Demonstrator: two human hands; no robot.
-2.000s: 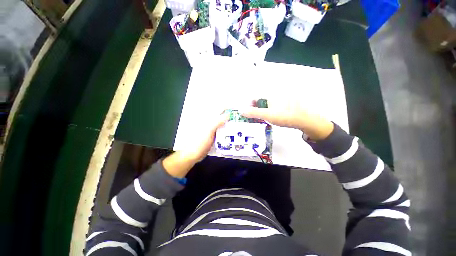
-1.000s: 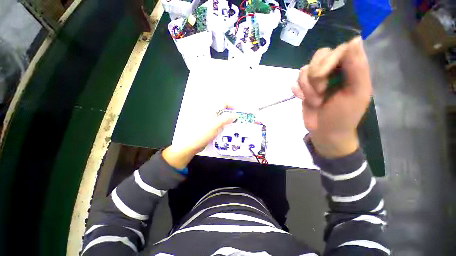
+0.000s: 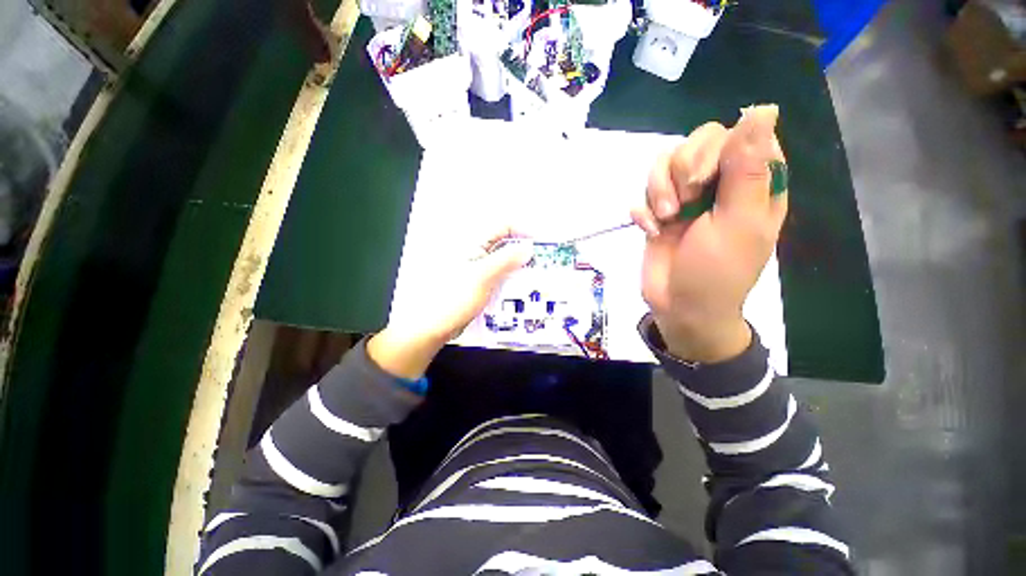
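A white plastic housing (image 3: 523, 326) with dark spots lies on the white work sheet (image 3: 540, 178) near its front edge. A green sub-board (image 3: 556, 255) is at the housing's far edge, and red and dark wires show at its right side. My left hand (image 3: 456, 290) holds the board and housing at the far left corner. My right hand (image 3: 714, 219) is shut around the green handle of a screwdriver (image 3: 605, 235). Its thin shaft points left and its tip is at or just above the sub-board; contact cannot be told.
Several part-assembled white housings (image 3: 437, 95) with boards and coloured wires stand at the far edge of the green bench (image 3: 834, 270). A green conveyor belt with pale edging (image 3: 250, 270) runs along the left. A blue bin (image 3: 852, 25) is beyond, at the far right.
My right hand came up off the board area with the screwdriver, then moved slightly left and lower, bringing the tip to the sub-board. My left hand stays on the housing.
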